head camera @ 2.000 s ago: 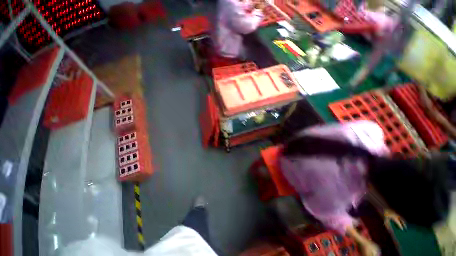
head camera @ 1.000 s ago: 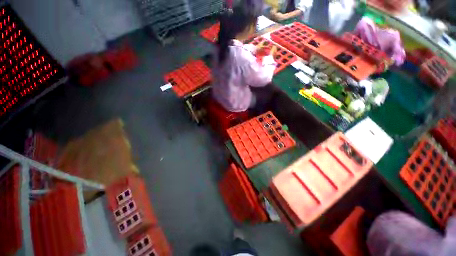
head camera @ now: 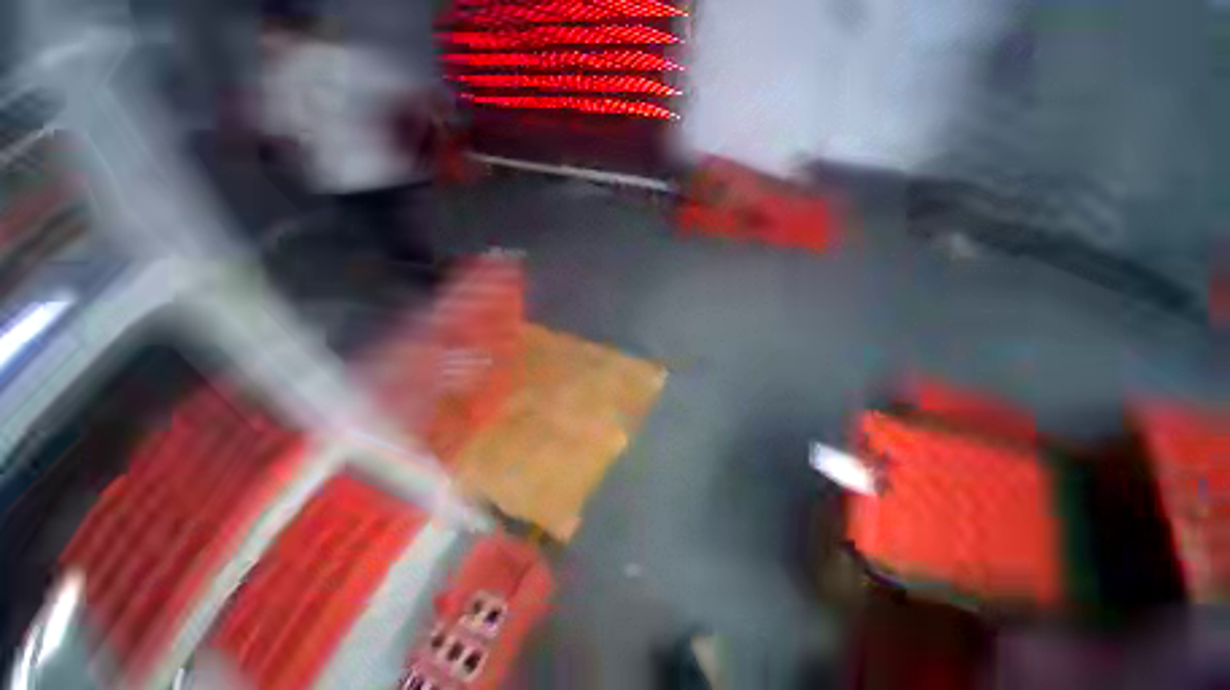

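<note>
Neither of my hands is in view. The picture is strongly blurred. Red trays [head camera: 960, 506] lie stacked on a low stand at the right, with a small white piece [head camera: 844, 466] at their left edge. More red trays [head camera: 304, 580] stand in rows on a pale metal rack at the lower left. A red tray stack [head camera: 492, 607] with small dark squares on pale pieces is at the bottom left of centre.
A brown carton or board [head camera: 567, 418] lies on the grey floor [head camera: 728, 404]. Red items [head camera: 758, 205] sit by the far wall. A lit red display [head camera: 567, 57] is at the top. A person in a white top [head camera: 344, 115] stands at the upper left.
The view has swung left and forward, away from the green bench and seated workers. The red display, brown board and rack have shifted right in the picture.
</note>
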